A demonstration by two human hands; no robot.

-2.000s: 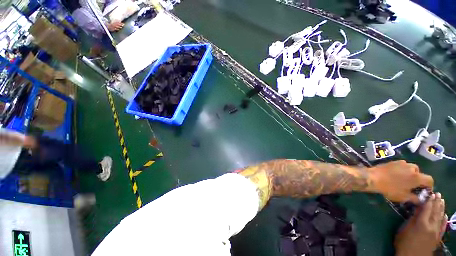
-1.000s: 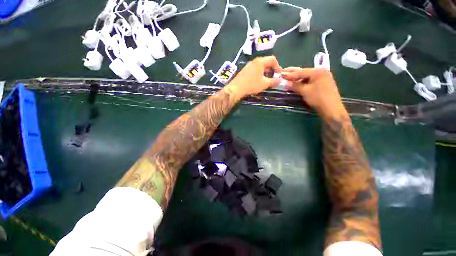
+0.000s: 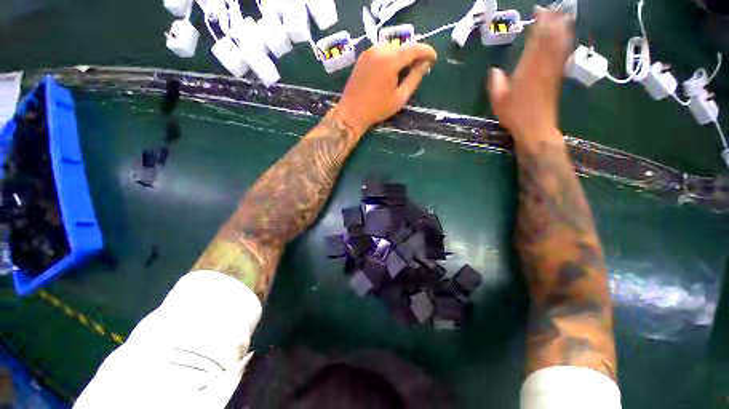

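My left hand (image 3: 384,84) is over the dark rail, just below an open white adapter (image 3: 397,35). Its thumb and forefinger tips are close together; I cannot tell whether anything is between them. My right hand (image 3: 537,84) is blurred and reaches over the belt, thumb spread from the fingers. Its fingertips are near a white cord at the top edge; nothing shows held. Two more open adapters with yellow parts inside lie beyond the rail, one left of my left hand (image 3: 336,51) and one between my hands (image 3: 501,27). A pile of black pieces (image 3: 400,260) lies between my forearms.
The worn dark rail (image 3: 240,100) crosses the view. Corded white adapters lie in a cluster (image 3: 268,36) at upper left, and closed ones at upper right (image 3: 587,65). A blue bin of black pieces (image 3: 73,180) stands at left. A few loose black pieces (image 3: 150,166) lie near it.
My hands were together at a small white piece and are now apart. The right hand has moved right and farther over the belt. The view has shifted, so the pile appears lower right.
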